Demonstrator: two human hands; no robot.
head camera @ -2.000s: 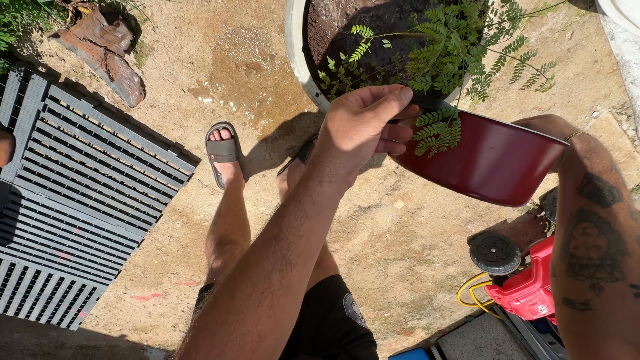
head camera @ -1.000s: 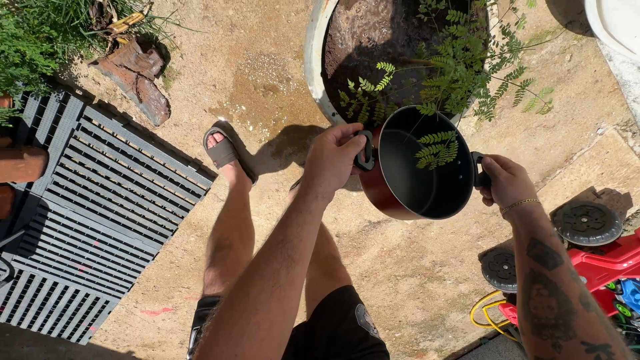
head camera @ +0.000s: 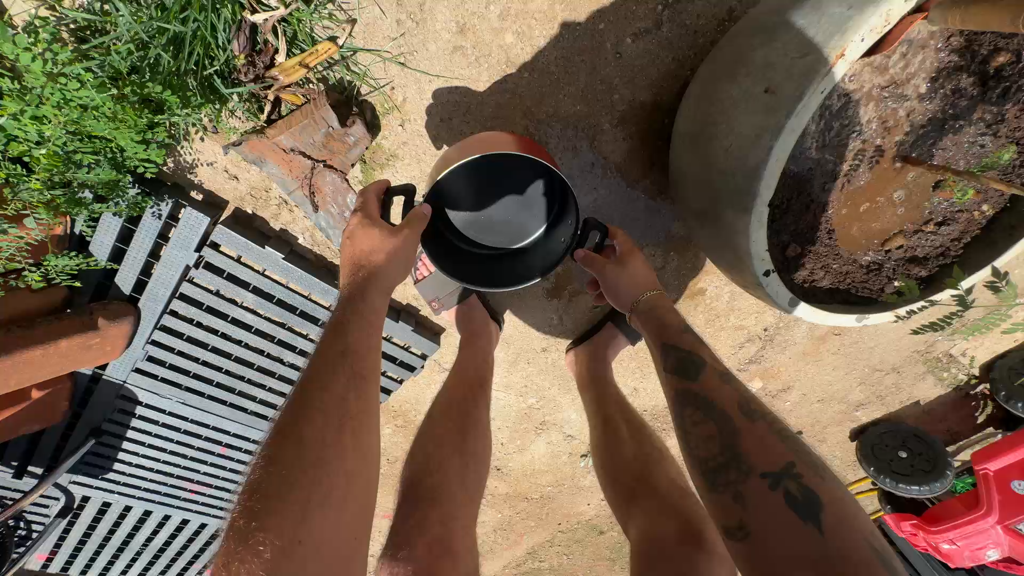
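Observation:
A red cooking pot (head camera: 500, 216) with a black interior is held level with my chest-down view, over my feet. My left hand (head camera: 380, 236) grips its left black loop handle, and my right hand (head camera: 620, 268) grips the right one. Sunlight and the shadow of a hand fall on the pot's inner bottom; no food shows in it. To the right stands a large round concrete planter (head camera: 724, 160) holding dark wet soil (head camera: 824, 216) with a muddy brown puddle (head camera: 888, 204).
Grey slatted plastic panels (head camera: 240, 320) lie at left beside terracotta pots (head camera: 60, 340). Green plants (head camera: 80, 104) and a rusty metal piece (head camera: 312, 156) are at upper left. A red plastic toy vehicle (head camera: 972, 504) with black wheels (head camera: 904, 458) stands at lower right.
The pot has moved left, away from the planter, with both hands on its handles. Two seconds ago my left hand was near the leafy stem above the pot. The view has shifted.

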